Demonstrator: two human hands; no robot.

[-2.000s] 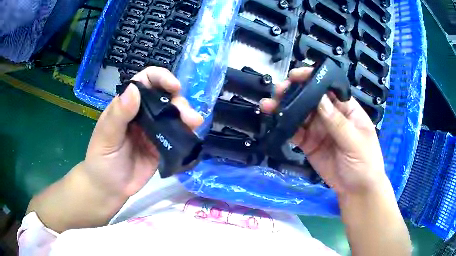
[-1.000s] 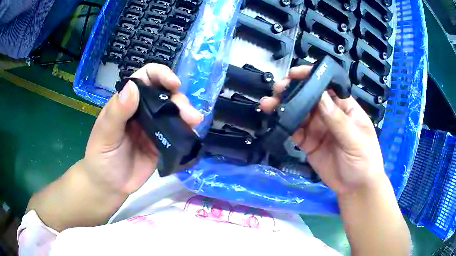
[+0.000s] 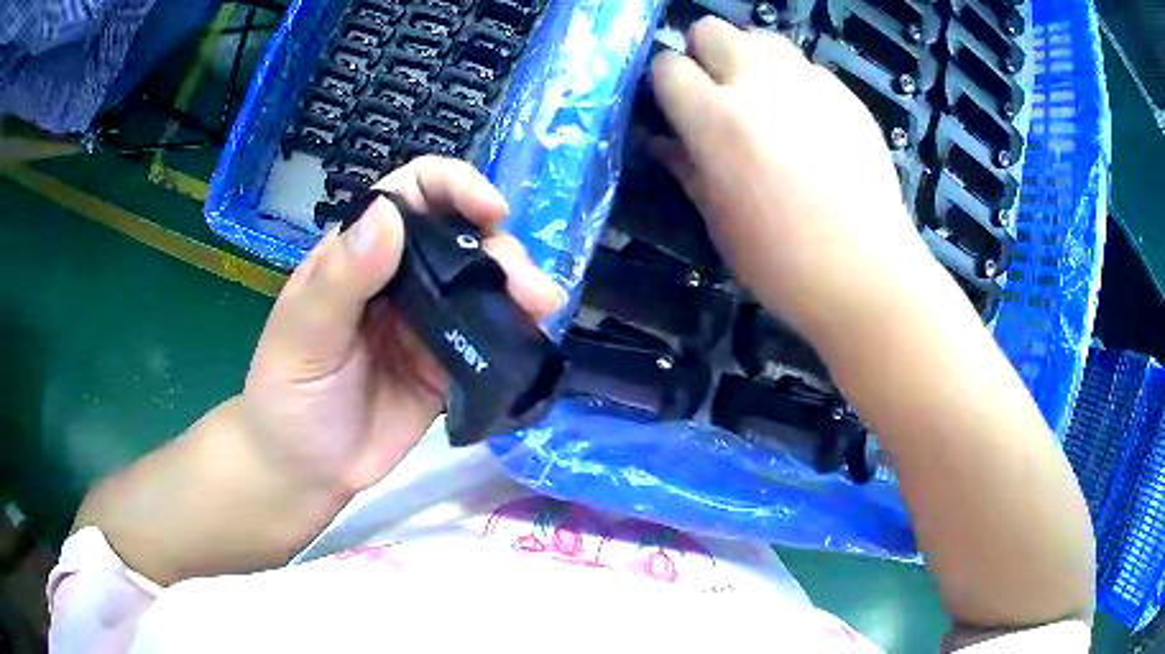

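Note:
My left hand is shut on a black phone clamp mount with white "JOBY" lettering and a silvery screw, held over the near left corner of the main crate. My right hand reaches into the upper left part of that crate, back of the hand up. Its fingertips are hidden, so I cannot tell whether it holds a mount. Rows of black mounts lie in the crate on a pale sheet, with shiny film over its rim.
A second blue lined crate with smaller-looking black pieces stands at the upper left. Blue perforated baskets stand at the right. A person's checked garment shows at the top left. The floor is green with yellow lines.
My right hand has moved up and left into the crate; the mount it held is no longer visible in it. My left hand still holds its mount, slightly further right in view.

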